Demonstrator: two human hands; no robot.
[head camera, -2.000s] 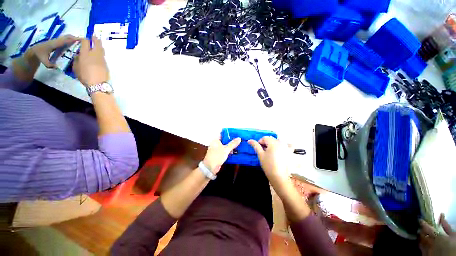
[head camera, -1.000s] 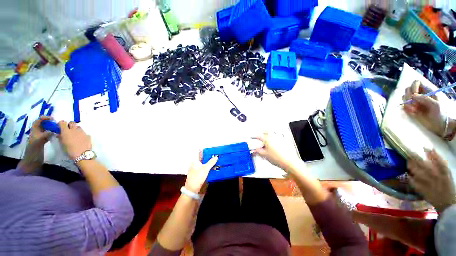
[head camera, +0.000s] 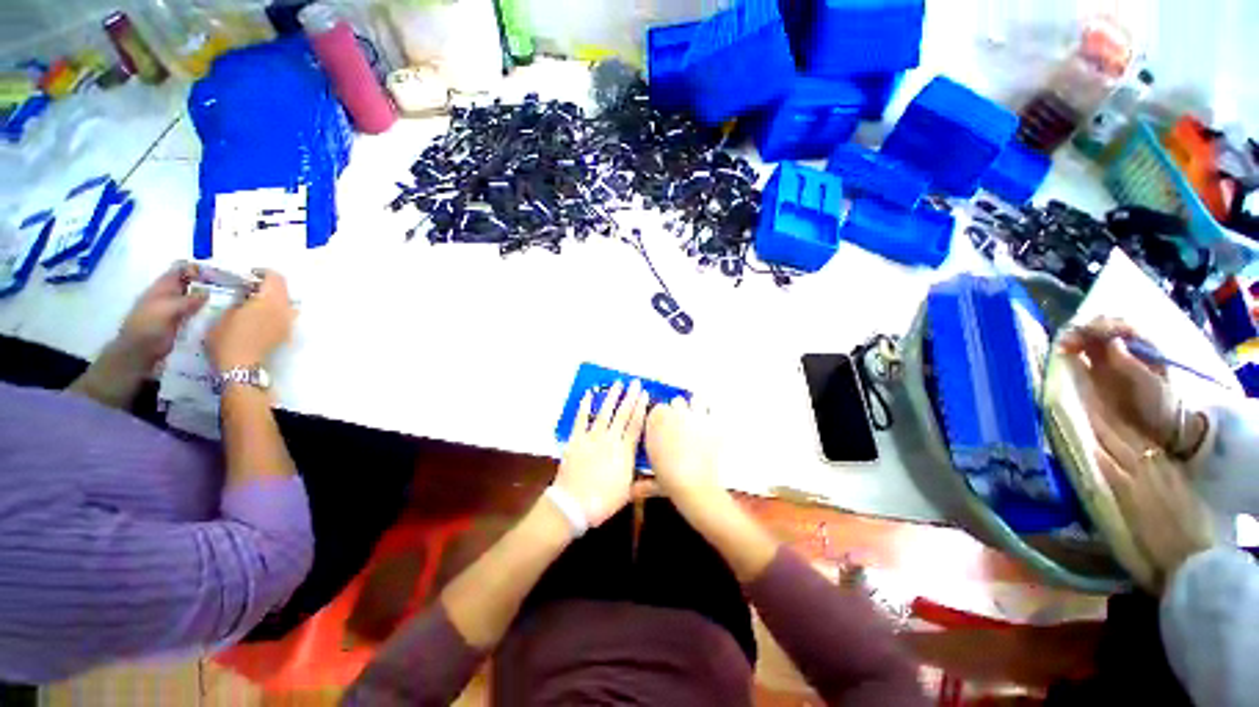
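A blue moulded tray (head camera: 591, 381) lies at the table's front edge, in front of me. My left hand (head camera: 603, 456) lies over its middle with the fingers extended. My right hand (head camera: 677, 439) is on its right part with the fingers bent, close beside my left hand. Both hands cover most of the tray, so any cable in it is hidden. A single black cable (head camera: 663, 293) lies on the table beyond the tray, apart from the large tangled cable heap (head camera: 518, 173).
Blue tray stacks (head camera: 953, 136) stand at the back right. A smartphone (head camera: 840, 408) lies right of me, beside a round basket (head camera: 953, 477) of blue cartons. A neighbour's hands (head camera: 249, 325) hold a card at left. At right a person holds a notebook (head camera: 1091, 456).
My right hand has moved left onto the tray, and my left hand now lies flat over it. The left neighbour now holds a pale card instead of a blue item.
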